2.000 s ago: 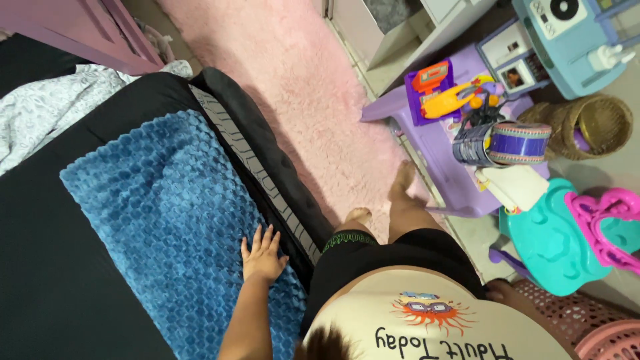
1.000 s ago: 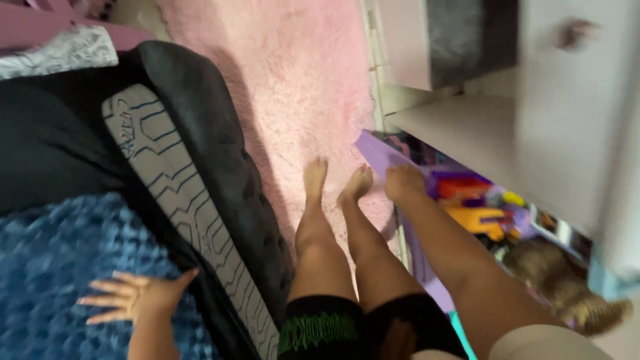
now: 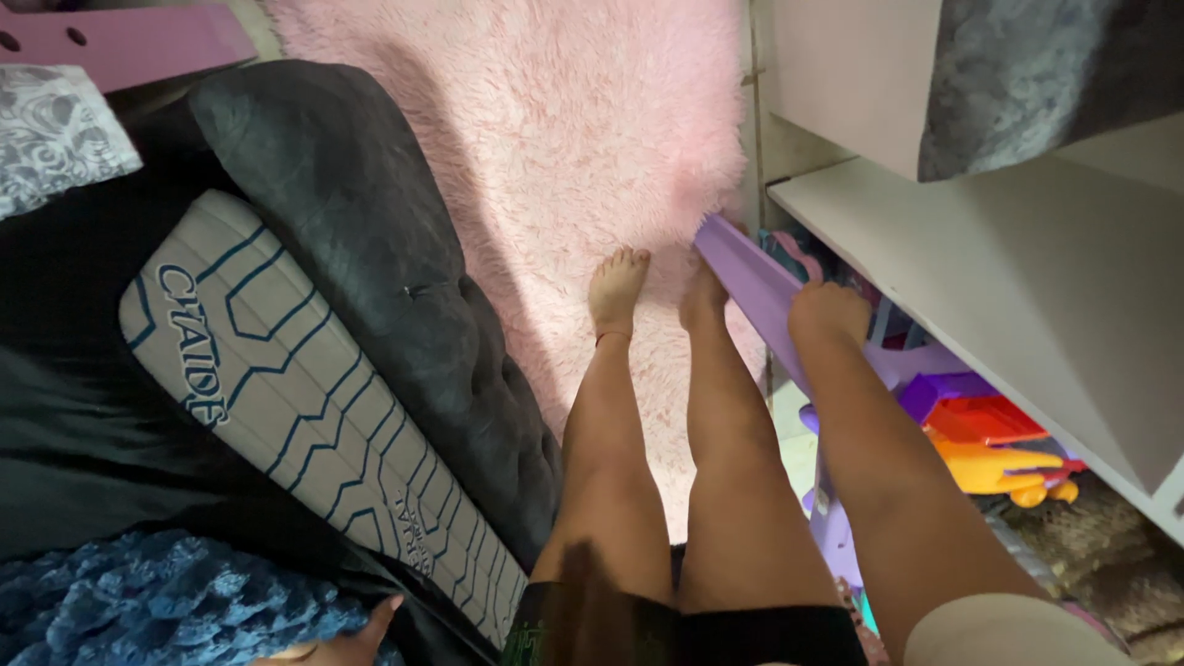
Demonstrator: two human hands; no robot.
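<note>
At the lower left edge, my left hand lies partly out of view by a blue textured blanket, its thumb on the black sheet. Whether it grips the blanket cannot be told. My right hand is closed over the edge of a small lilac plastic table. The mattress, grey with dark zigzag lines, shows beside a dark grey tufted bed rail.
A shaggy pink rug lies under my bare feet. Right of it stands a white shelf unit. Beyond my right forearm are a red and purple toy bin, a yellow toy and a woven basket.
The view has swung a good deal. Two seconds ago my left hand lay on the blue blanket; one second ago its fingers were spread. My right arm now reaches out to the lilac table.
</note>
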